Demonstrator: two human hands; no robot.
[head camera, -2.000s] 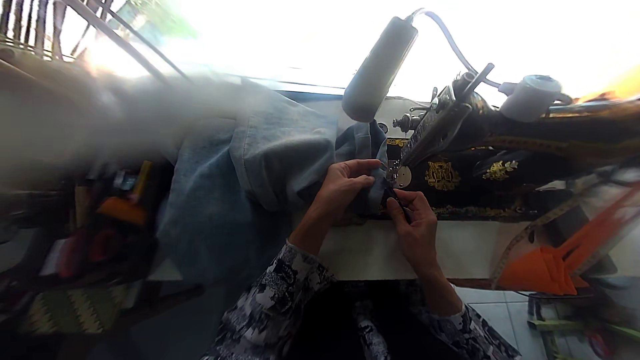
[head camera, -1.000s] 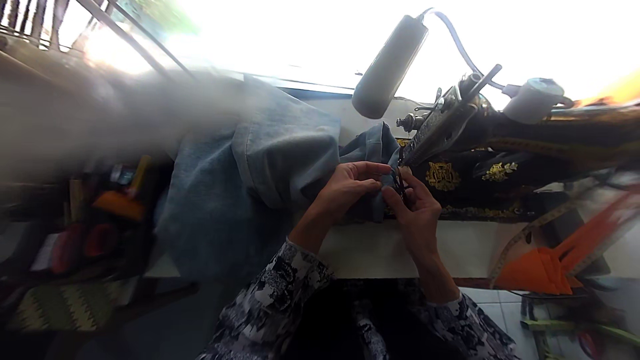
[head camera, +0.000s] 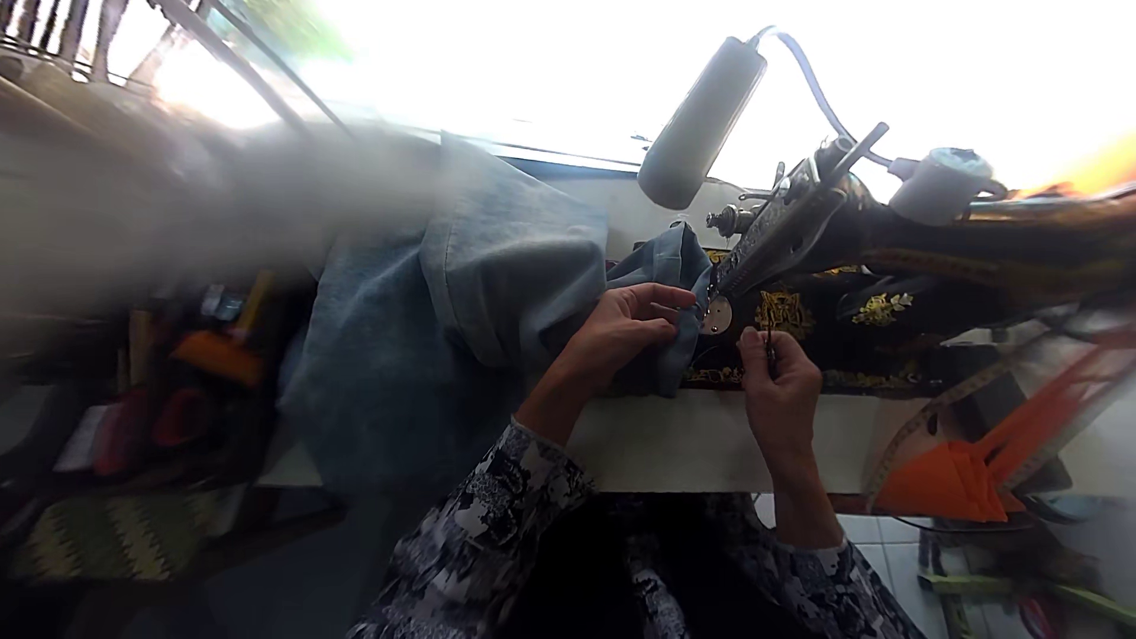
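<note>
Light blue denim fabric (head camera: 524, 275) lies over the left of the sewing table, and its narrow end reaches the needle area of a black sewing machine (head camera: 799, 231) with gold decoration. My left hand (head camera: 621, 333) pinches that end just left of the round metal plate (head camera: 716, 316). To the right of the plate, my right hand (head camera: 781, 368) holds a small, thin dark tool (head camera: 770, 342) between thumb and fingers, apart from the denim. What kind of tool it is cannot be told. The needle tip is hard to make out.
A grey cylindrical lamp (head camera: 701, 124) hangs over the machine bed, its cable running to a white fitting (head camera: 945, 186). Orange cloth (head camera: 945, 484) and a measuring tape (head camera: 923, 417) lie at the right. Dark shelving with an orange item (head camera: 217, 357) stands at the left; a pale blur covers the upper left.
My right hand has drawn away to the right from the denim and my left hand, with the small tool in its fingers. My left hand stays at the fabric end.
</note>
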